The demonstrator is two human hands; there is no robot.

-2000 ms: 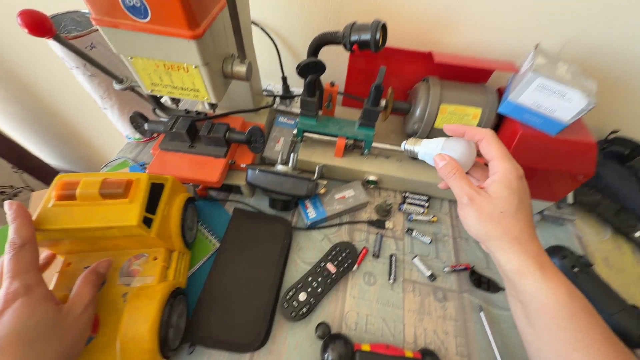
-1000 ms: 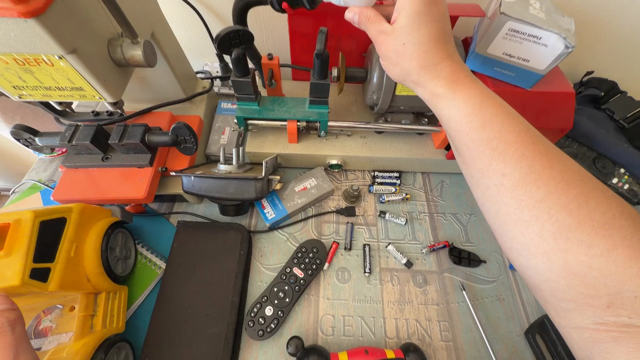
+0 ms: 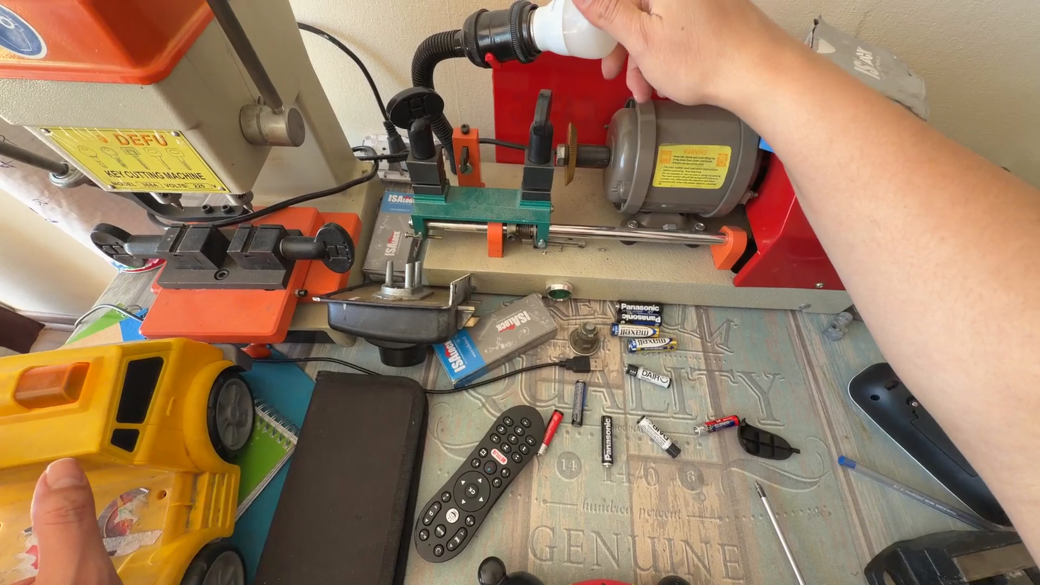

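Note:
At the top of the head view, my right hand grips a white light bulb. The bulb's base meets the black lamp socket on a flexible neck; how far it sits inside cannot be told. My left hand is at the lower left with its thumb against the yellow toy truck; its fingers are mostly out of frame. Below the bulb stands a key cutting machine with a grey motor, a cutting wheel and a green carriage.
A second key cutting machine with an orange base stands left. On the table lie a black case, a remote control, several loose batteries, a USB cable, a screwdriver, a pen and small boxes.
My right hand has raised the bulb from above the carriage's right side up to the lamp socket. The view has shifted noticeably.

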